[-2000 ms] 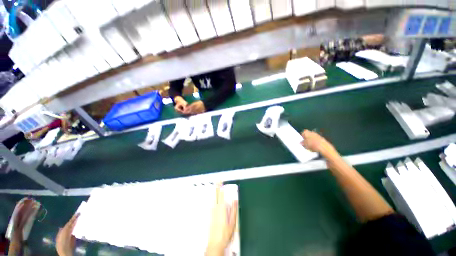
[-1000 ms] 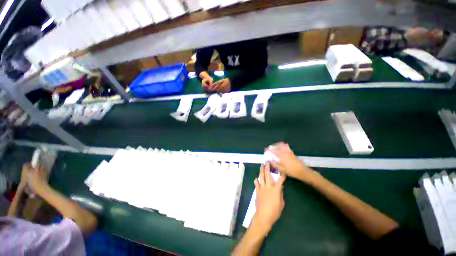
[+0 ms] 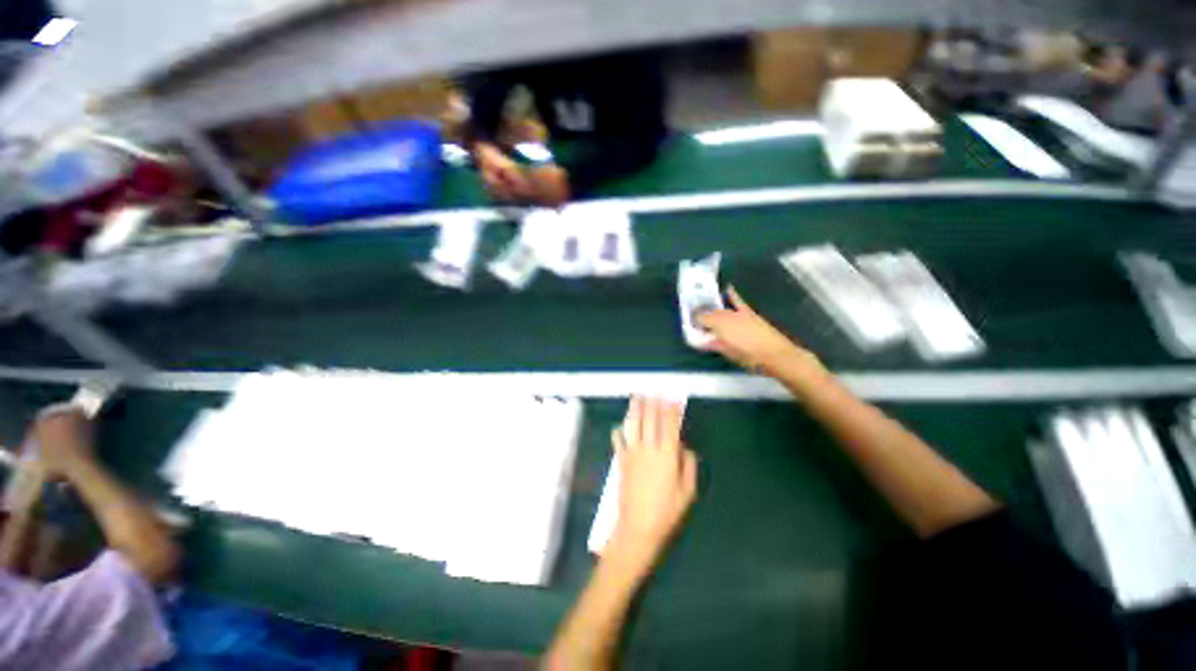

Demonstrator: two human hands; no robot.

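My left hand lies on a slim white retail box on the green bench, to the right of the row of open boxes. The fingers cover most of this box. My right hand reaches over the conveyor belt, its fingertips on a bagged product with a dark patch. Whether the fingers grip it or only touch it is blurred. Several more bagged products lie on the belt to the left.
Two closed boxes lie on the belt at right. A second row of boxes stands at the right bench. A pale rail edges the belt. A blue bin and a person's hands are opposite; another person works at far left. A shelf hangs above.
My right hand has left the box on the bench and moved out over the belt to a bagged product. My left hand stays on the box. Two closed boxes now lie side by side on the belt.
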